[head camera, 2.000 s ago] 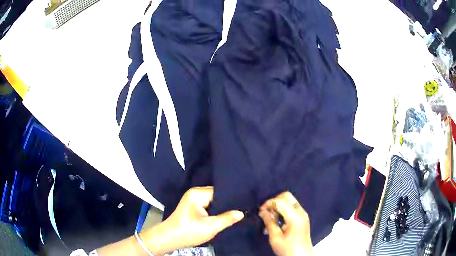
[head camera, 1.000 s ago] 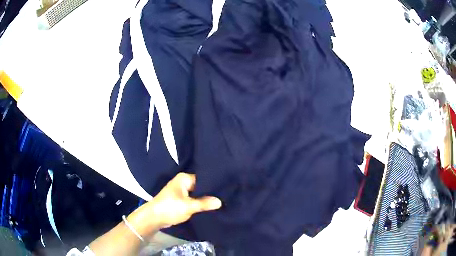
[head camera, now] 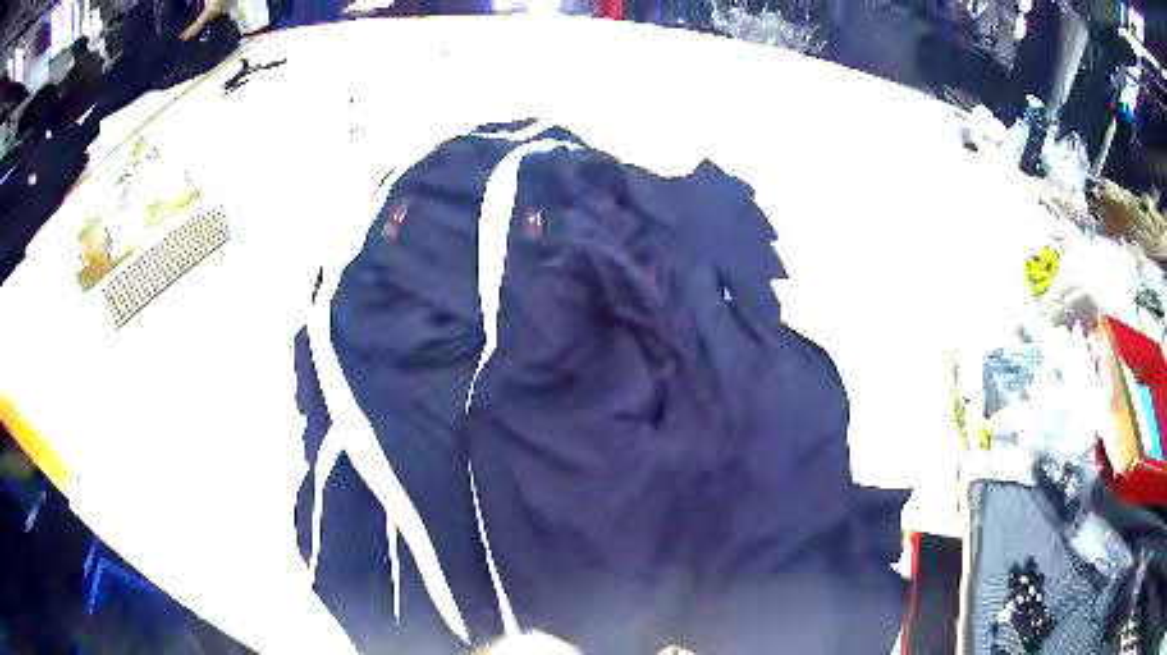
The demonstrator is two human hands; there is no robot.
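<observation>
Navy garments [head camera: 666, 473] with white stripe trim [head camera: 493, 256] lie spread over the white tabletop in front of me. Two small reddish labels show near their far end. My left hand [head camera: 527, 644] is cut off by the bottom edge, with only a blurred bit of skin showing over the garment. A tiny bit of my right hand [head camera: 678, 650] shows at the same edge, further right. What either hand holds is hidden. Small black pieces [head camera: 1026, 604] lie in a pile on the finely striped cloth [head camera: 1017, 518] at the lower right.
A phone with a red edge [head camera: 937, 595] lies between garment and striped cloth. Crumpled clear bags [head camera: 1024, 390] and an open red box [head camera: 1111, 397] are at the right. A pale perforated basket [head camera: 169, 265] stands at the left. Dark scissors-like tool [head camera: 252, 74] lies at the far left.
The view has tilted up, showing more of the far table. The right hand, at the lower right a second ago, now shows at bottom centre. The left hand has dropped almost out of view.
</observation>
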